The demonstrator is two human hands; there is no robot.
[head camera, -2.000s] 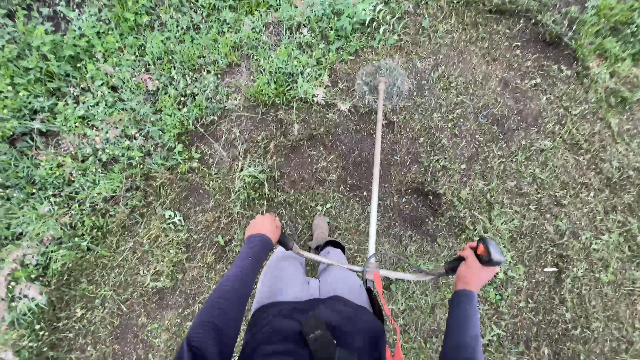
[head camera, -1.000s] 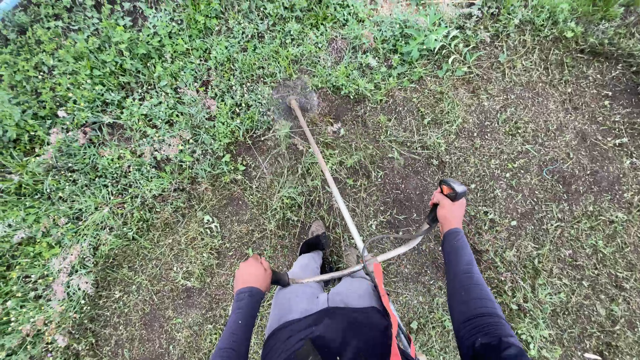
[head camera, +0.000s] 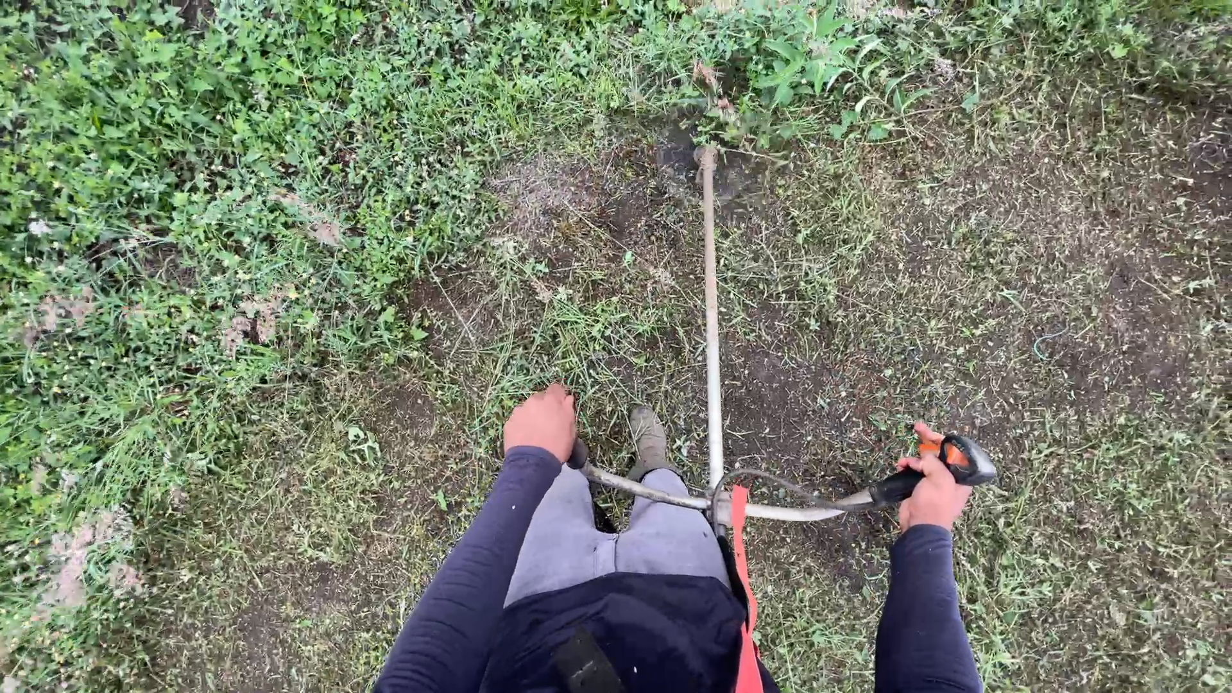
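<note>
My left hand [head camera: 541, 422] is closed around the black left grip of a brush cutter's handlebar [head camera: 645, 489]. My right hand [head camera: 936, 489] holds the black and orange control handle [head camera: 958, 460] at the bar's other end. From the bar's middle the long pale shaft [head camera: 711, 318] runs straight forward to the cutting head [head camera: 707, 159]. A blurred, see-through disc surrounds that head, over bare soil beside leafy weeds. A red harness strap [head camera: 745, 587] hangs by my right side, and a thin cable [head camera: 780, 478] arches over the bar. The engine is out of view.
Dense green weeds [head camera: 241, 144] cover the upper left, and a leafy plant [head camera: 823, 63] stands just beyond the cutting head. Short grass, clippings and patches of soil [head camera: 1059, 318] spread over the right. My boot [head camera: 649, 438] shows below the left side of the shaft.
The shaft and cutting head swung left between the first two frames, then back right to point straight ahead. Both hands have stayed on the handlebar as it turned.
</note>
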